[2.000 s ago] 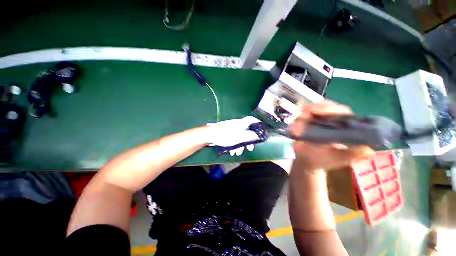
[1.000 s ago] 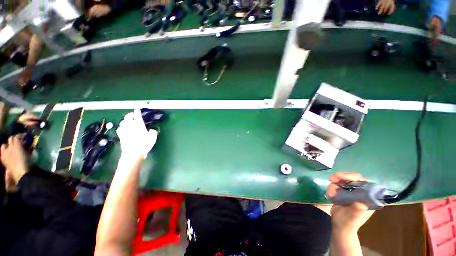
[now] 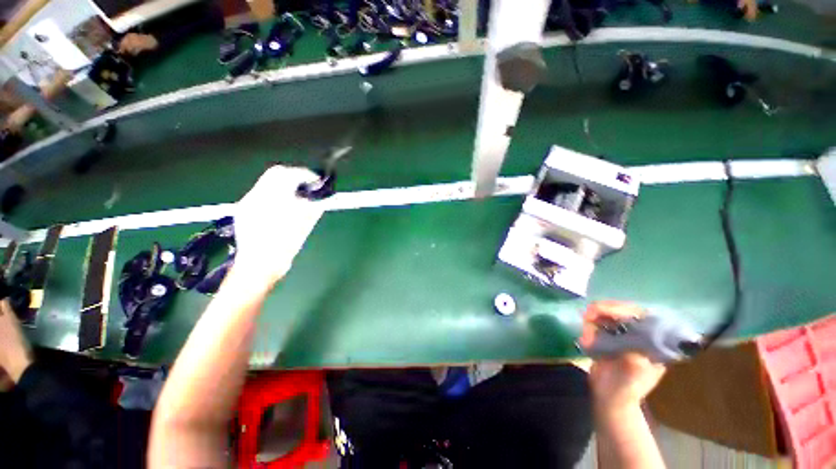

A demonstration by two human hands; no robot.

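My left hand (image 3: pixel 278 223), in a white glove, is over the white rail left of centre. Its fingers are closed on a dark wired housing (image 3: pixel 318 187); only a small part shows at the fingertips, blurred, and the rest is hidden. My bare right hand (image 3: pixel 621 354) is at the bench's front edge on the right, shut around the grey electric screwdriver (image 3: pixel 653 338). A thick black cord runs from the screwdriver's rear. Dark wired units (image 3: pixel 145 291) lie on the green bench left of my left forearm, some partly behind my glove.
A white screw feeder (image 3: pixel 600 197) stands right of the slanting post (image 3: pixel 500 119). A small white disc (image 3: pixel 504 304) lies before it. Dark strips (image 3: pixel 97 289) lie far left. Other units (image 3: pixel 639 73) are on the belt. A red tray (image 3: pixel 807 376) is lower right. Other people's hands (image 3: pixel 137 43) show at upper left.
My left hand has moved up and right from the dark units to the rail, with a dark piece now at its fingertips. My right hand still holds the screwdriver. The view has shifted slightly.
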